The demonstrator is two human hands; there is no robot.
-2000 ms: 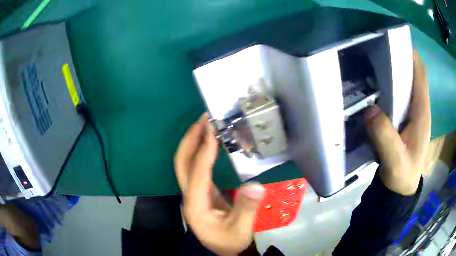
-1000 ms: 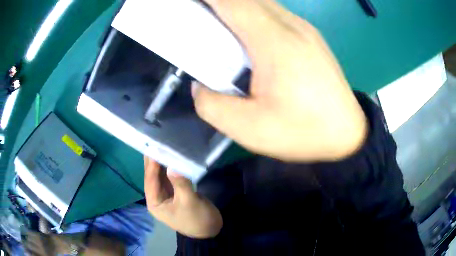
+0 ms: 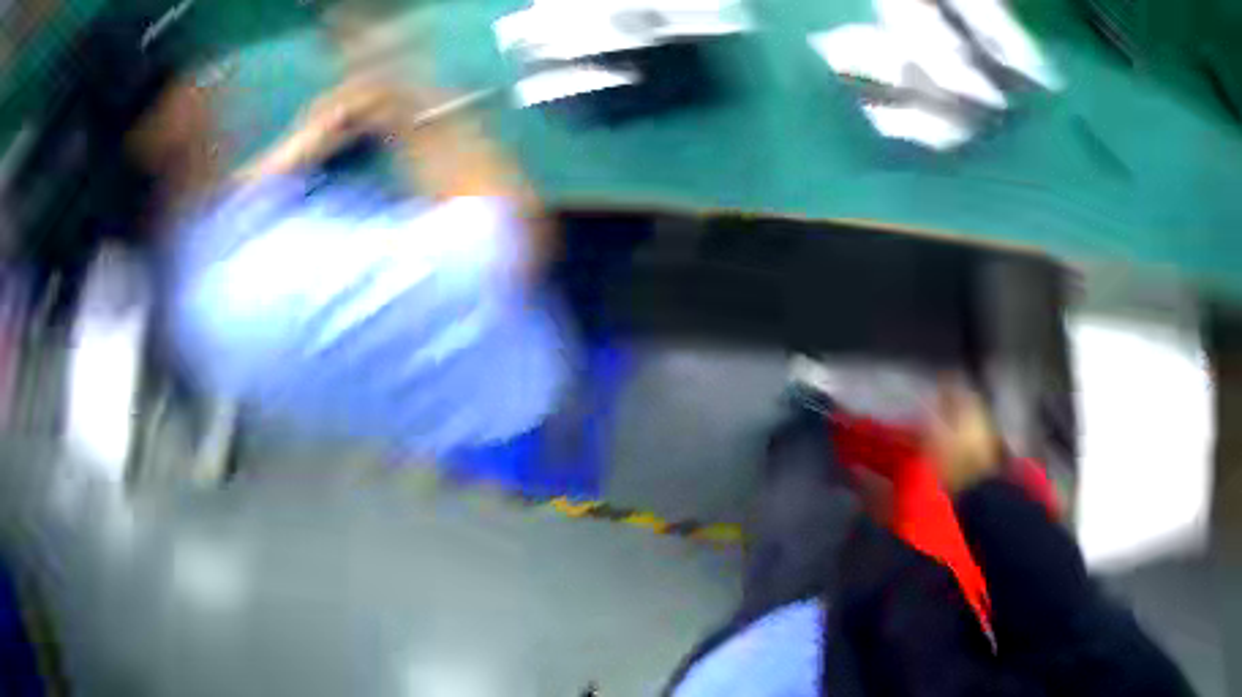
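Observation:
The view is strongly blurred. One hand, my right hand by its dark sleeve at the lower right (image 3: 967,439), is small and smeared beside a red stool (image 3: 906,477). Its fingers cannot be made out. My left hand is not in view. A white and dark box, likely a screw feeder (image 3: 947,61), is on the green bench at the upper right, away from the hand. A second white-and-dark feeder-like box (image 3: 620,34) is on the bench at the upper middle.
A person in a light-blue shirt (image 3: 381,320) is at the left, arms over the green bench (image 3: 817,170). A blue stool (image 3: 559,443) is beside them. Yellow-black floor tape (image 3: 640,519) crosses the grey floor. A white panel (image 3: 1141,436) is at the right.
The view has swung away and the feeder is no longer in my hands. The neighbouring person and floor have come into view. My right hand is now low, below the bench edge.

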